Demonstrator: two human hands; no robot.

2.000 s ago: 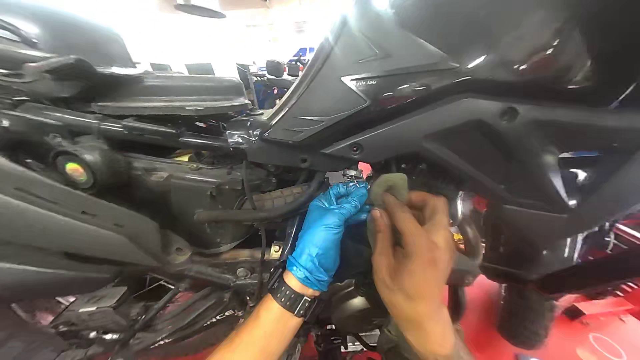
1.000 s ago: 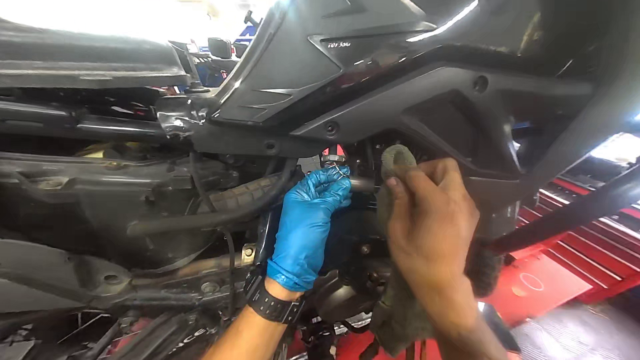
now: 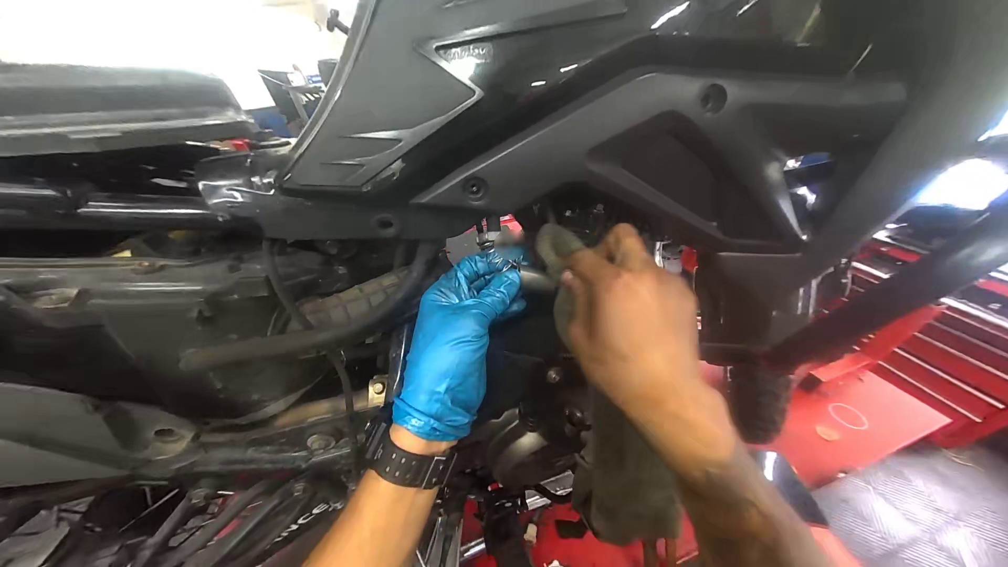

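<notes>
My left hand (image 3: pixel 457 339), in a blue glove with a black watch strap at the wrist, pinches a small shiny metal part (image 3: pixel 510 261) below the black plastic body panel (image 3: pixel 551 150) of a motorcycle. What exactly the part is cannot be told. My bare right hand (image 3: pixel 630 323), somewhat blurred, grips a grey-green cloth (image 3: pixel 630 472) just to the right of it. One end of the cloth is bunched up near the left fingertips and the rest hangs down behind the right forearm. Between the hands a smooth rounded metal piece (image 3: pixel 535 283) shows.
A black hose (image 3: pixel 315 339) and a cable run left of the gloved hand. Frame tubes and a bolted bracket (image 3: pixel 378 390) lie below them. At the right stand a red tool chest (image 3: pixel 937 354) and a red surface (image 3: pixel 858 417). A seat-like black part (image 3: pixel 118 106) is at the upper left.
The view has shifted and come closer to the hands. The right hand, still on the cloth, has tilted over toward the gloved fingertips. The left hand keeps its pinch near the same spot.
</notes>
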